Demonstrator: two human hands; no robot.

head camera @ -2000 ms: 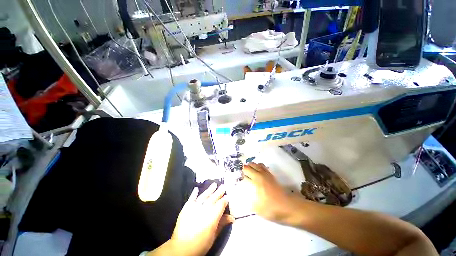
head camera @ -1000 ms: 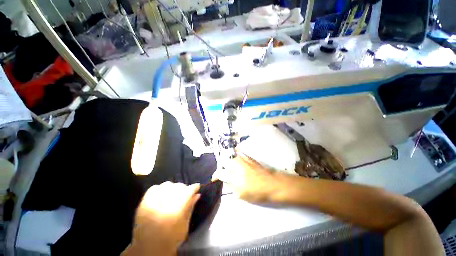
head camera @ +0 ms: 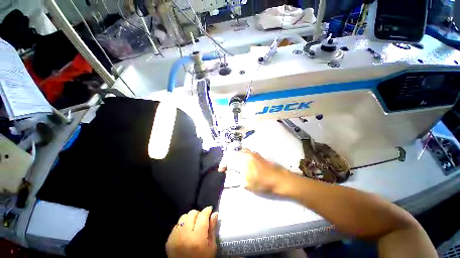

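Note:
A black garment piece lies on the machine table left of the needle and hangs toward the front edge. Its right edge runs to the presser foot and needle. My right hand is just in front of the needle, its fingertips pinching the cloth edge; glare blurs the fingers. My left hand is at the front edge of the table, fingers curled on the cloth's lower right edge; its underside is hidden. The white machine with "JACK" lettering stands behind my right hand.
A bright lamp hangs over the cloth. Scissors with brown wrapped handles lie under the machine arm. A phone stands behind the machine top. A measuring tape runs along the front edge. Papers are at the left.
My left hand has moved from near the needle down to the front edge along the cloth. My right hand stays by the needle. The cloth's right edge now lies straighter. The camera view has shifted.

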